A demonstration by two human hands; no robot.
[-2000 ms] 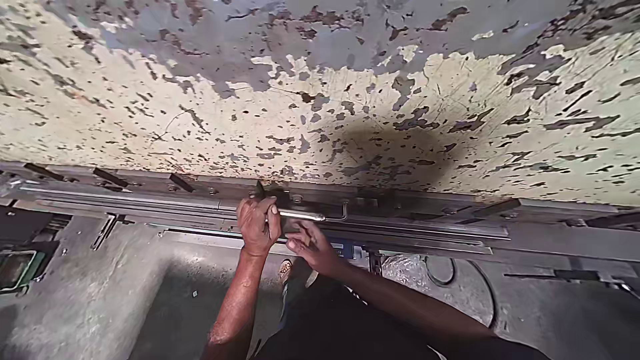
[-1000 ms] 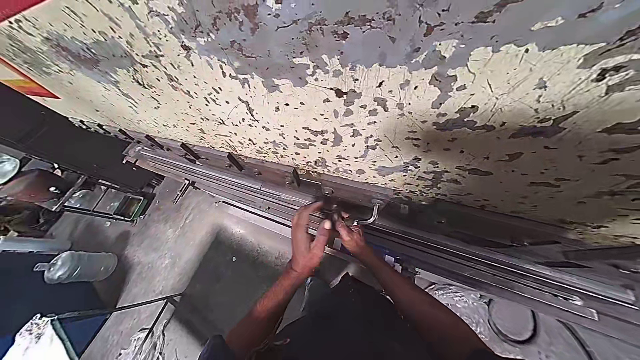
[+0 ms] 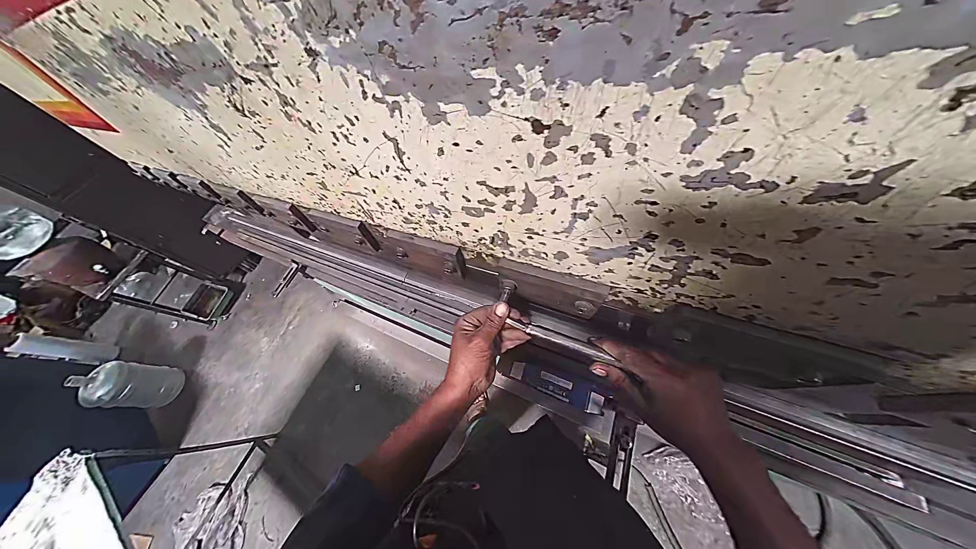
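Observation:
A metal bar-like tool [image 3: 564, 341], perhaps a wrench handle, runs slantwise between my hands over the long steel bed [image 3: 412, 286] of a machine. My left hand [image 3: 480, 343] grips its left end, where a short metal piece [image 3: 506, 293] points up to a bolt on the clamp rail. My right hand [image 3: 663, 381] is closed around the tool's right end. The clamp rail [image 3: 423, 255], with bolts and short upright black tabs, lies along the foot of a large panel with peeling cream paint [image 3: 457, 152]. Fingers hide part of the tool.
A blue box bearing writing [image 3: 560, 387] sits just below the bed. At left are a clear plastic jug [image 3: 133, 383], a metal rack [image 3: 171, 293] and a blue surface [image 3: 46, 427]. Cables and clear plastic wrap [image 3: 675, 473] lie on the floor at lower right.
My hands, close together over a dark piece a second ago, are now farther apart along the metal tool, the right one to the right. The view has shifted toward the left end of the machine.

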